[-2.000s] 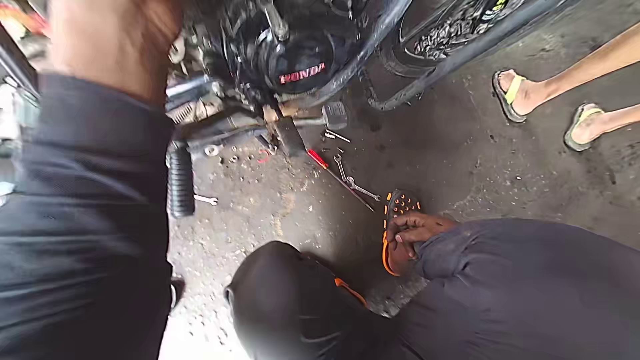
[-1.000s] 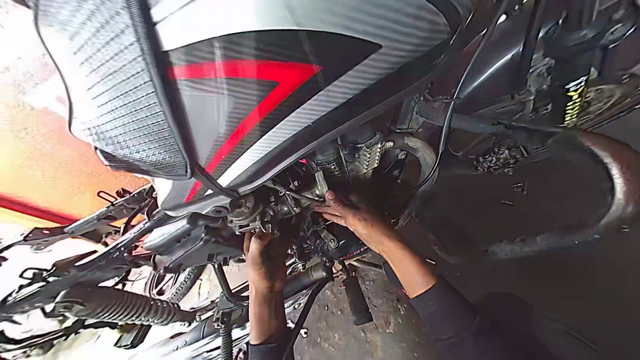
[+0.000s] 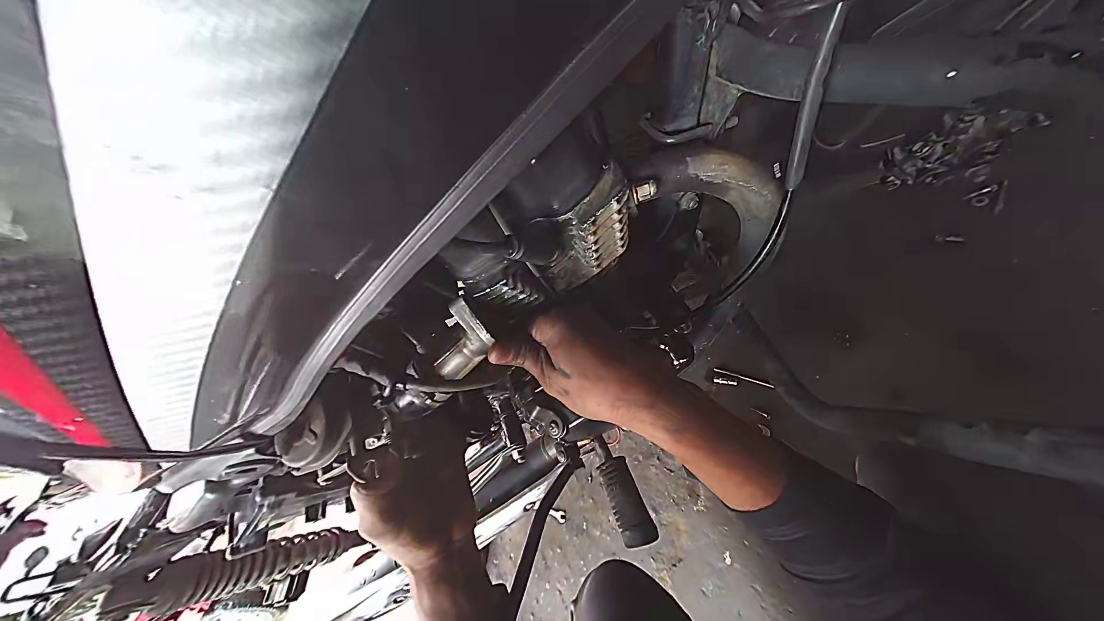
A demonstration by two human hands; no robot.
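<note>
My right hand [image 3: 586,366] reaches in beside the motorcycle's finned engine cylinder [image 3: 595,233], its thumb against a flanged metal intake pipe [image 3: 467,341]. Whether its fingers grip the pipe is hidden. Lower and to the left, my left hand [image 3: 418,496] is raised to the carburetor area, close to a metal fitting [image 3: 416,401] at the end of the pipe. Its fingers lie in shadow among the parts, so its hold does not show. The dark underside of the fuel tank [image 3: 345,172] hangs over both hands.
A black cable [image 3: 759,259] curves down on the right. Below my hands is a rubber footpeg [image 3: 628,504]. A coil-spring shock absorber [image 3: 250,565] stands at lower left. Small metal parts [image 3: 957,151] lie on the floor at upper right, and a thin tool [image 3: 743,378] lies nearer.
Two seconds ago one hand was by the lower leg near an orange-trimmed shoe; now both hands are at the engine under the tank. The view has swung and moved closer.
</note>
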